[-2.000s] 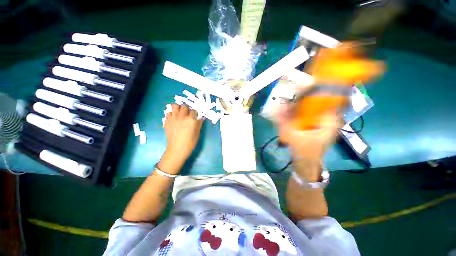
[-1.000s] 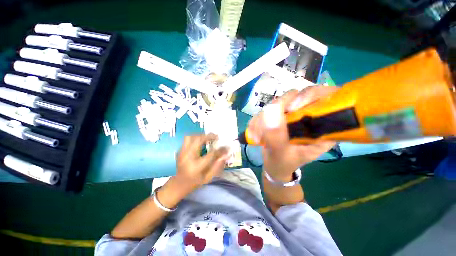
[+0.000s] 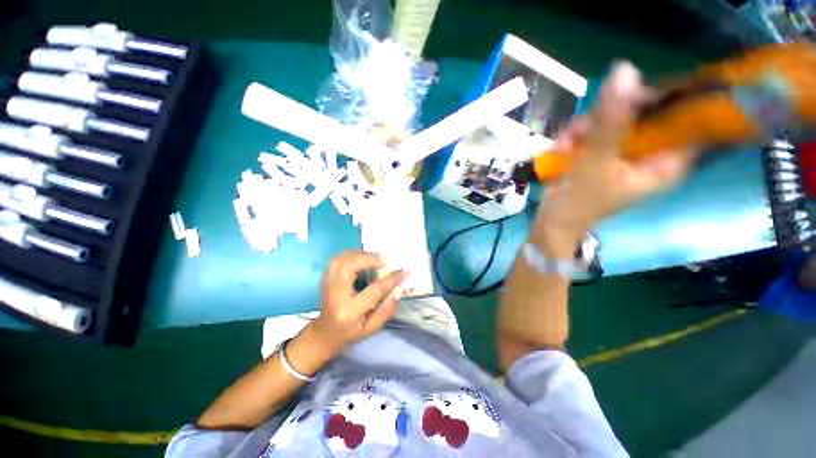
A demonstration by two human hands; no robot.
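Note:
A white three-legged leg assembly (image 3: 310,120) lies spread in a Y on the mat, one leg pointing toward me. My left hand (image 3: 352,297) is at the near end of that leg, thumb and fingertips on or just over it; whether it grips it is unclear. My right hand (image 3: 608,170) is blurred and raised to the right, holding the orange electric screwdriver (image 3: 716,103). The screwdriver's nose points left, its tip near the screw feeder (image 3: 483,174). Small white plastic pieces (image 3: 282,192) lie heaped left of the legs. No screw can be made out.
A black foam tray (image 3: 134,233) with white handles in a row stands at the left. Two small white pieces (image 3: 185,234) lie beside it. A crumpled clear bag (image 3: 367,76) is behind the hub. A black cable (image 3: 438,259) loops right of the legs. Another dark rack with pale parts (image 3: 787,192) is far right.
My right hand has moved the screwdriver from the near leg up and right, toward the feeder. My left hand remains at the near leg's end. The view has shifted slightly.

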